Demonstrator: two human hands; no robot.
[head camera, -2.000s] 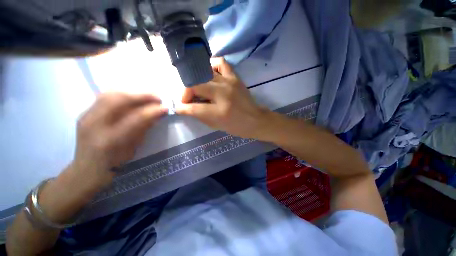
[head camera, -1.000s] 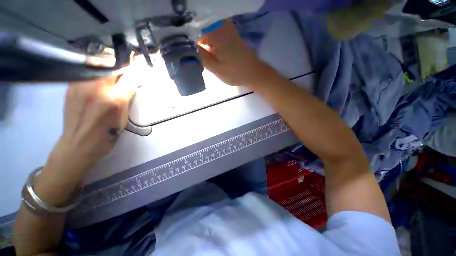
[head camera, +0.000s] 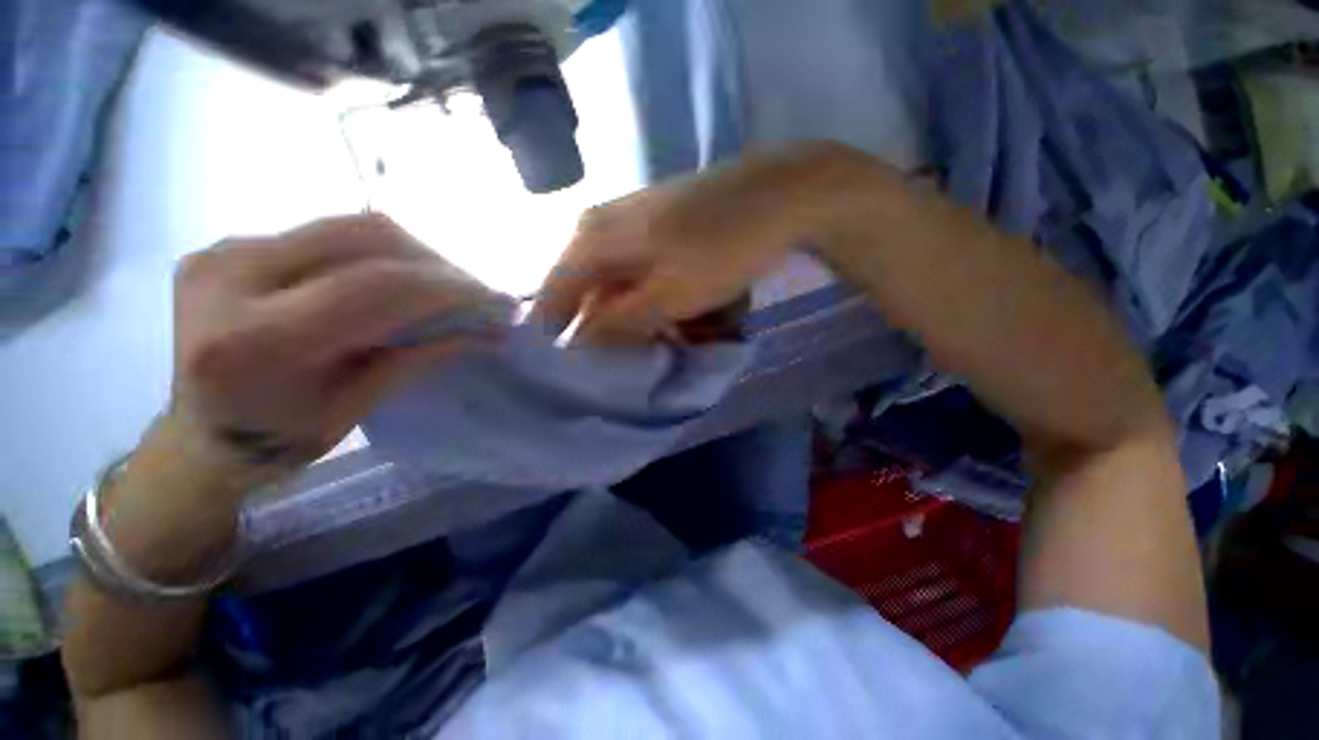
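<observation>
A blue-grey garment piece (head camera: 528, 412) hangs between my two hands over the ruled front edge of the table. My left hand (head camera: 326, 325), blurred and with a metal bangle at the wrist, pinches its upper edge from the left. My right hand (head camera: 651, 268) grips the same edge from the right, and a small white bit shows at its fingers. The fingertips of both hands nearly meet just below the dark ribbed cylinder (head camera: 538, 127) of the sewing machine (head camera: 412, 44). White glare hides details around the needle.
Blue-grey cloth (head camera: 55, 130) lies at the upper left, and more hangs right of the machine head (head camera: 687, 87). Garments are heaped at the far right (head camera: 1099, 246). A red perforated basket (head camera: 926, 564) is below the table edge. The ruler (head camera: 326, 506) is partly covered.
Both hands have come together from the machine's bed, nearer the front edge. The garment piece now shows spread between them. Cloth now shows at the upper left, and the view has shifted.
</observation>
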